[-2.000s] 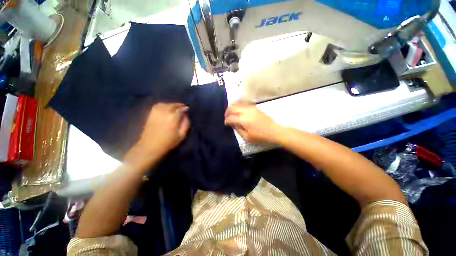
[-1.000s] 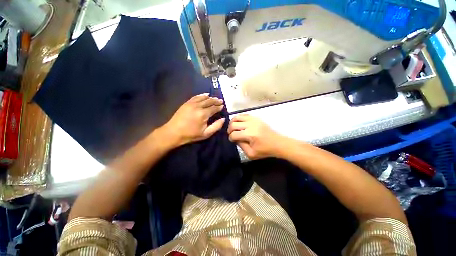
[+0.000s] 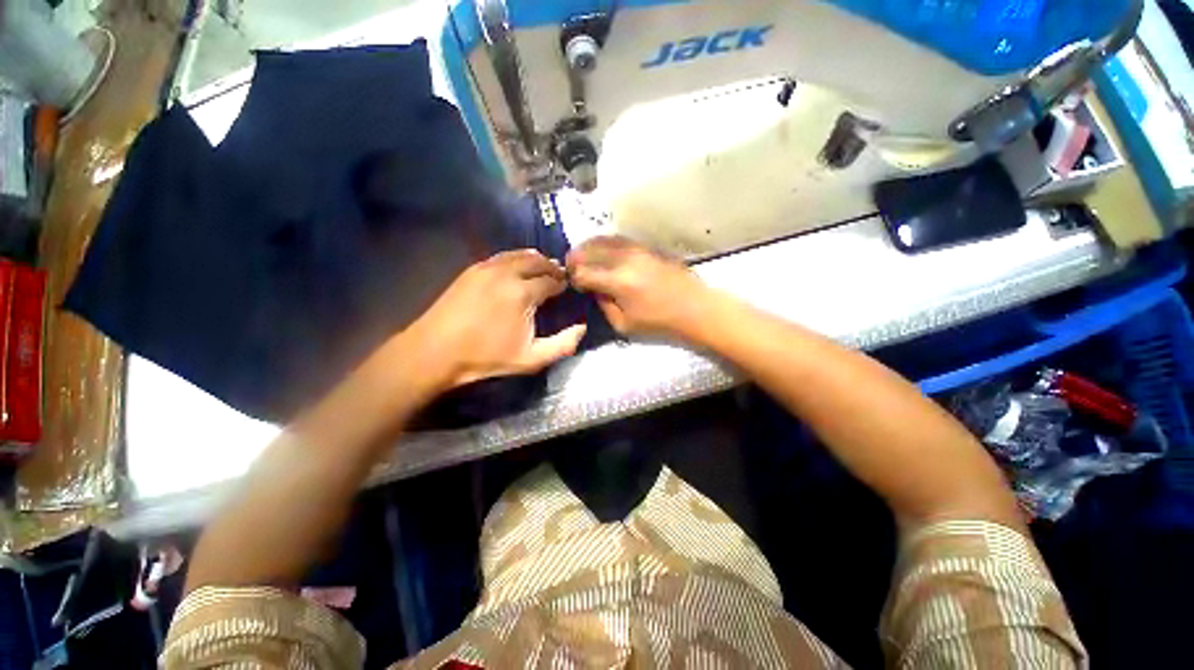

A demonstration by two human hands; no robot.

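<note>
A dark navy garment panel (image 3: 288,223) lies spread on the white machine table, left of and under the needle area. The JACK sewing machine (image 3: 707,144) stands behind it, with its presser foot (image 3: 547,207) at the panel's right edge. My left hand (image 3: 491,321) lies on the panel with fingertips on the cloth edge and thumb apart. My right hand (image 3: 631,285) pinches the cloth edge just in front of the presser foot. The two hands' fingertips nearly meet. The cloth under the fingers is partly hidden.
A black phone-like rectangle (image 3: 948,206) lies on the machine bed at right, beside a small accessory tray (image 3: 1076,151). A blue crate (image 3: 1113,334) with clear plastic bags (image 3: 1034,445) is at lower right. A red box (image 3: 20,353) is on the tape-covered wooden board (image 3: 79,353) at left.
The cloth that hung over the table's front edge is now up on the table. My right hand has moved up and left to the cloth edge near the needle. My left hand has moved right along the panel.
</note>
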